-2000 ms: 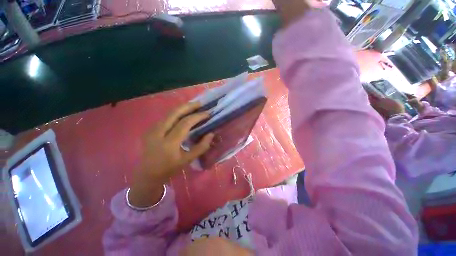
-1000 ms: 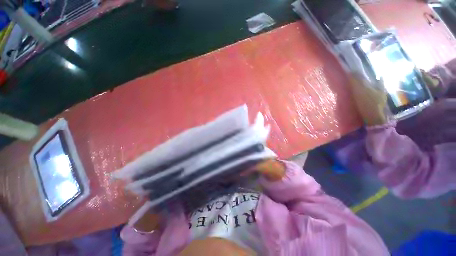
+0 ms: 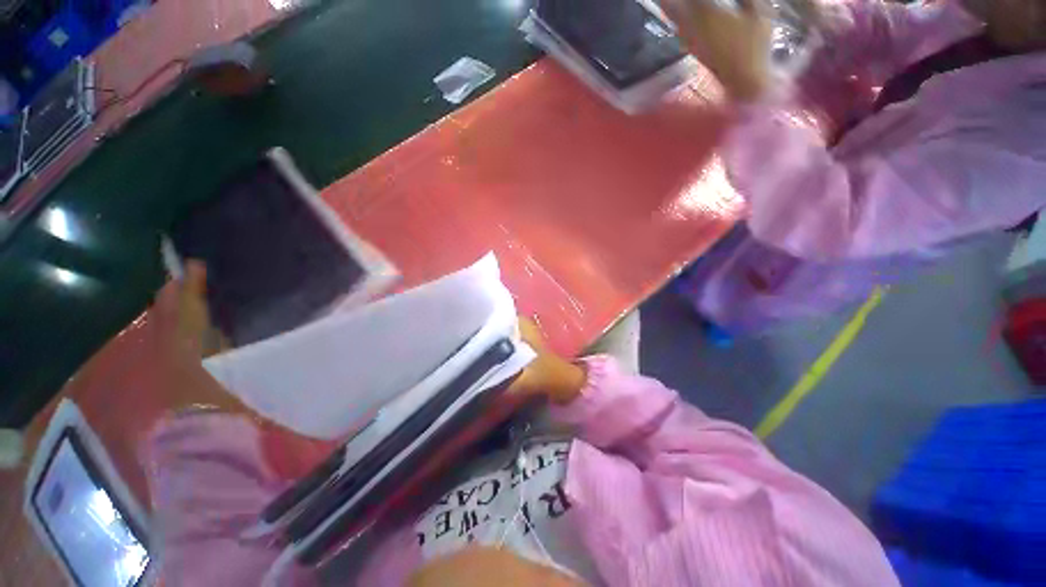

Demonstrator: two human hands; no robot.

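Note:
My left hand (image 3: 189,315) grips the left edge of a dark tablet (image 3: 270,247) with a white sleeve under it, held tilted over the bench near the belt. My right hand (image 3: 548,365) holds the right end of a stack of dark tablets (image 3: 396,441) and white sleeves (image 3: 379,350) slanting against my front. The top sleeve of the stack lifts away at an angle. A lit tablet (image 3: 86,505) on a white sleeve lies on the bench at the lower left, cut by the bottom edge.
The red bench (image 3: 539,172) borders a dark green belt (image 3: 356,69) with a crumpled clear scrap (image 3: 463,79) on it. A stack of tablets (image 3: 614,46) lies at the upper right beside a coworker's pink sleeve (image 3: 872,172). Blue crates (image 3: 969,493) stand lower right.
My left hand has moved up and left with a tablet and sleeve, apart from the stack. The stack has tilted more steeply in my right hand. The coworker's arm has moved up.

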